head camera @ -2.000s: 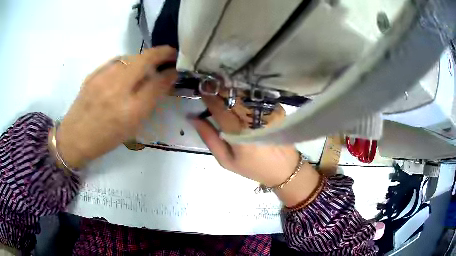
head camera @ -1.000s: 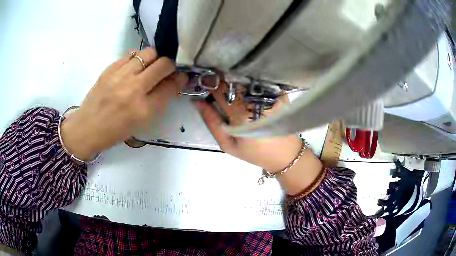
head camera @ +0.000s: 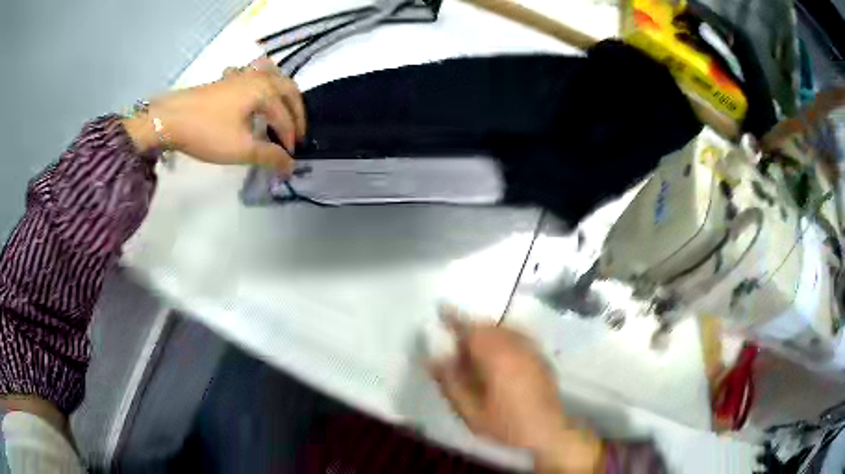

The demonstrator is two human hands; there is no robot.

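Note:
A black garment panel [head camera: 408,106] lies across the table to the left of the sewing machine. A pale grey strip [head camera: 398,180] runs along its near edge. My left hand [head camera: 227,116] pinches the panel's left end, at the end of the grey strip. My right hand [head camera: 510,389] is blurred, over the table near its front edge, apart from the panel. Whether it holds something small cannot be told.
The cream-white machine head [head camera: 686,222] is at the right. Red-handled scissors [head camera: 735,389] lie at the lower right. A yellow printed package [head camera: 690,65] is at the upper right. Dark and grey strips [head camera: 343,32] lie at the back left. Part of a person's arm [head camera: 811,116] shows at the far right.
The view has swung left, away from the needle area. Both hands have left the presser foot; my left hand now holds the panel's left end, and my right hand is apart from it.

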